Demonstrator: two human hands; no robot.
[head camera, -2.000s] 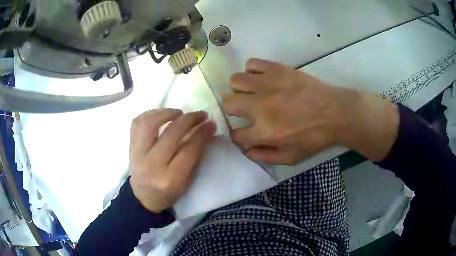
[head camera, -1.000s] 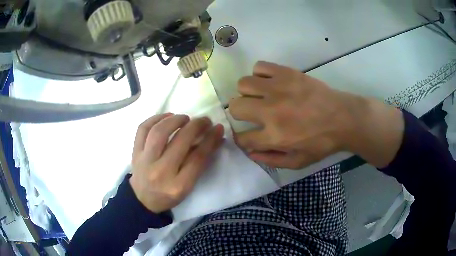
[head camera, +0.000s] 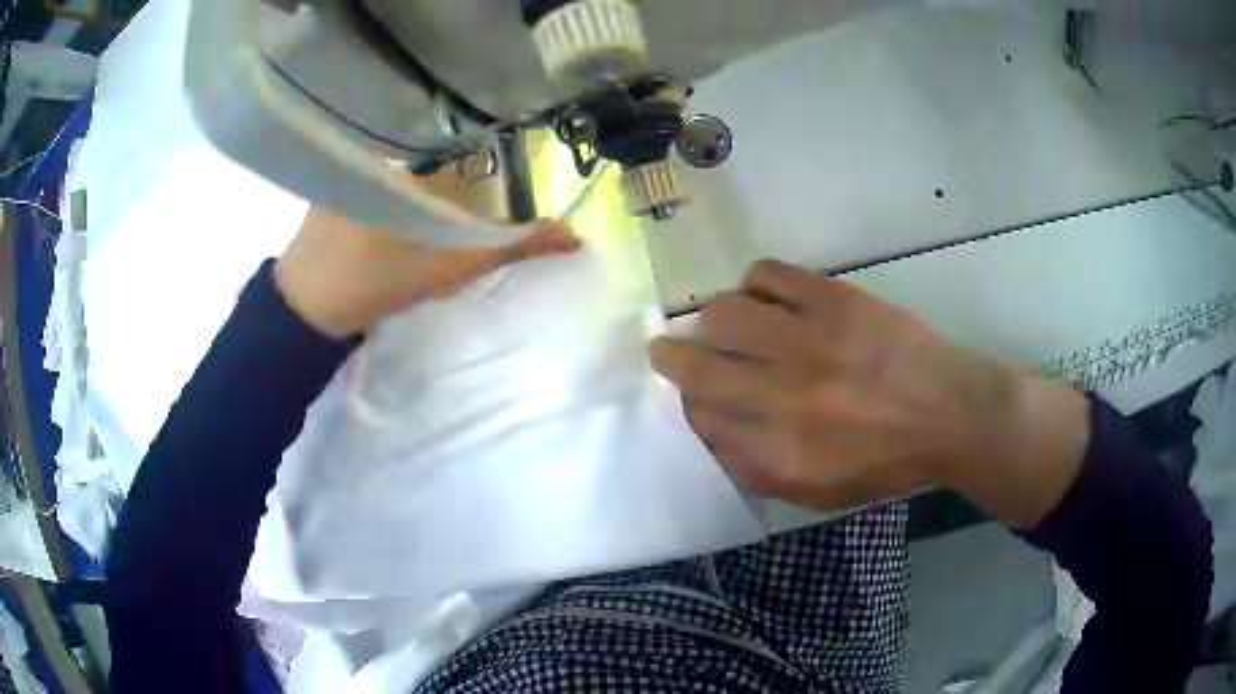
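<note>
The white fabric piece (head camera: 515, 447) lies under the sewing machine head (head camera: 420, 82), over the table's front edge and onto the checked lap cloth. My left hand (head camera: 407, 264) is on the fabric at the left, partly hidden behind the machine's curved guard; its fingertips show near the lit needle area. Whether it grips the fabric is unclear. My right hand (head camera: 840, 393) holds the fabric's right edge between thumb and fingers. The needle itself is hidden behind the ridged cream knob (head camera: 652, 187).
A round metal disc (head camera: 705, 141) sits in the machine bed. Black printed ruler marks (head camera: 1152, 339) run along the table's front edge at right. The checked lap cloth (head camera: 800, 597) is below. More white fabric (head camera: 163, 176) lies at left over a blue surface.
The camera view has shifted, so the machine head appears farther right. My left hand has moved up and forward from the middle of the fabric to beside the needle area. More fabric is uncovered and wrinkled.
</note>
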